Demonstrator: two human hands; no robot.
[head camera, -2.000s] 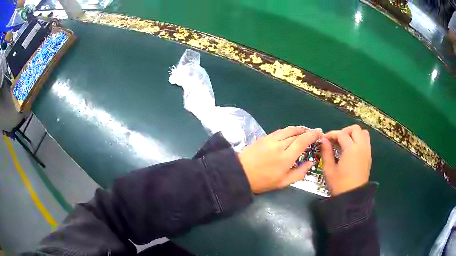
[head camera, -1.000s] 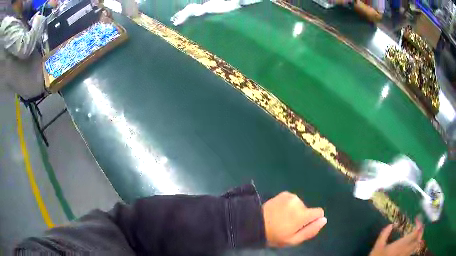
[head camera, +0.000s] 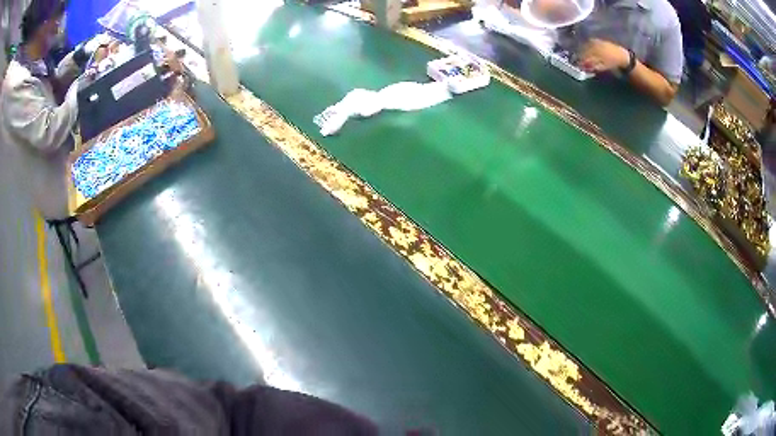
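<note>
Neither of my hands is in the picture. Only my dark left sleeve (head camera: 255, 410) shows along the bottom edge, its end cut off. A crumpled whitish bag (head camera: 750, 417) lies on the green belt at the lower right corner, partly cut off and blurred. Farther off on the belt, a white open housing (head camera: 460, 74) with small parts inside lies at the end of a long bagged cord (head camera: 387, 100).
The dark green bench (head camera: 281, 255) meets the belt (head camera: 544, 196) at a rail with peeling yellow paint (head camera: 442, 274). A tray of blue-and-white pieces (head camera: 136, 149) is at far left. People work at far left and across the belt, beside a brassy bin (head camera: 740, 183).
Both hands have left the picture. The housing and bag, first worked on at the bench and then seen over the rail, no longer show there. The view has shifted, showing more of the far belt.
</note>
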